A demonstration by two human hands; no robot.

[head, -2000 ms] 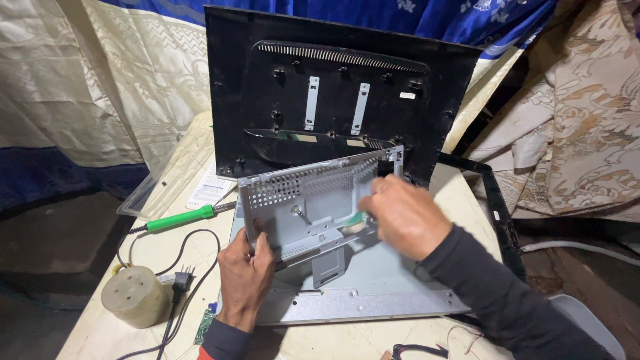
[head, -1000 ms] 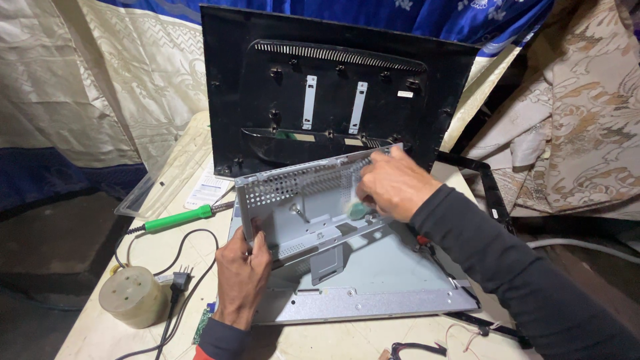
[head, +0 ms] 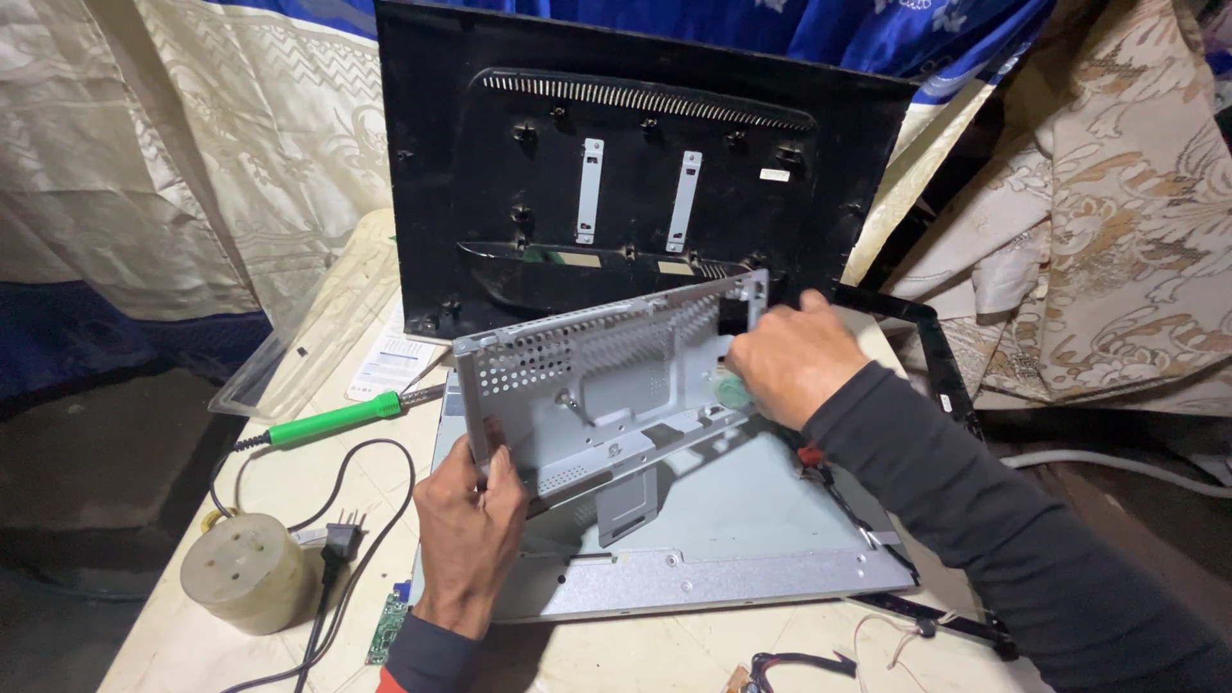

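Note:
A perforated sheet-metal chassis (head: 616, 385) is held tilted above the flat back of a display panel (head: 731, 520). My left hand (head: 472, 529) grips its lower left corner, thumb on the inner side. At its right end my right hand (head: 799, 361) holds a greenish brush-like thing (head: 731, 387) against the inside of the metal; the fingers hide much of it. Behind the chassis a black plastic monitor back cover (head: 635, 202) stands upright, with two metal strips fixed on it.
On the table's left lie a green-handled soldering iron (head: 337, 419), a black power plug (head: 342, 539) and a round pale block (head: 245, 573). A green circuit board (head: 389, 626) lies by my left wrist. A black bezel frame (head: 934, 366) and loose wires (head: 895, 635) are at the right.
My right hand has shifted about the right end of the chassis with the greenish thing. My left hand keeps its grip at the left corner.

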